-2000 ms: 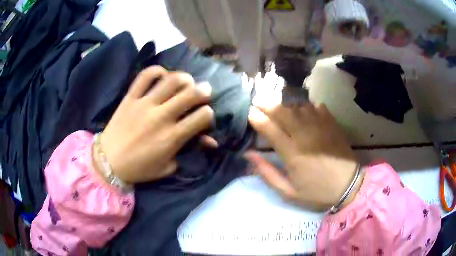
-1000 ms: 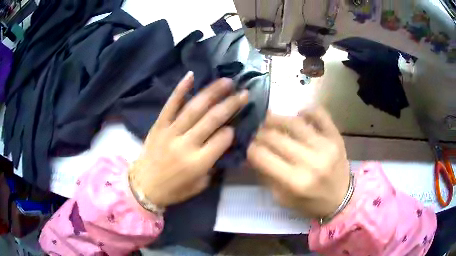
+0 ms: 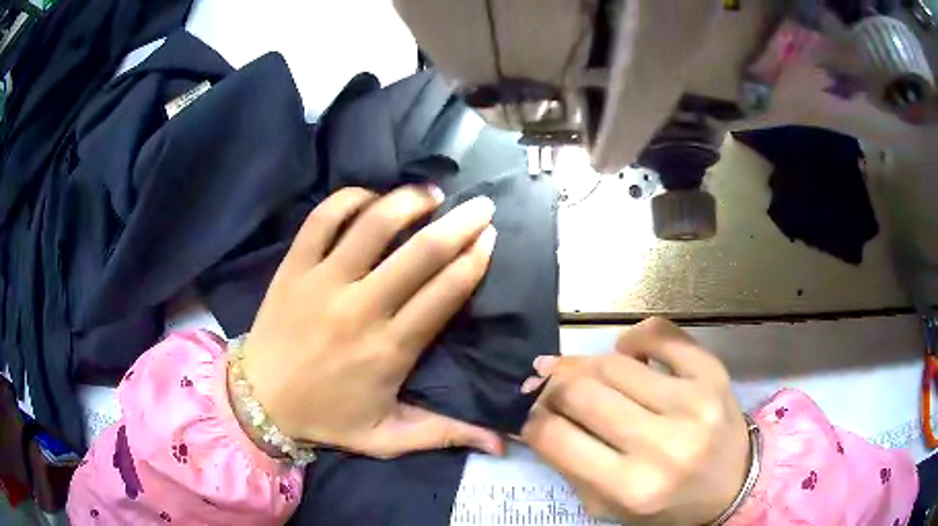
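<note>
A dark garment panel (image 3: 514, 277) lies flat on the machine bed, its straight right edge running up to the presser foot (image 3: 539, 156). My left hand (image 3: 360, 318) lies on the panel with fingers spread, pressing it. My right hand (image 3: 638, 421) pinches the panel's near right corner between thumb and fingers. The white sewing machine head (image 3: 514, 51) stands above the panel's far end. The needle itself cannot be made out.
A ragged black scrap (image 3: 823, 195) lies on the machine bed (image 3: 658, 283) at right. A dark knobbed attachment (image 3: 684, 211) hangs right of the foot. Orange scissor handles (image 3: 930, 396) show at the right edge. Bunched dark cloth (image 3: 195, 195) covers the left. A printed ruler (image 3: 514, 505) runs along the front.
The panel, bunched under my moving hands before, now lies flatter with a straight edge at the foot. My right hand has moved down toward me and pinches its corner. My left hand has flattened onto it.
</note>
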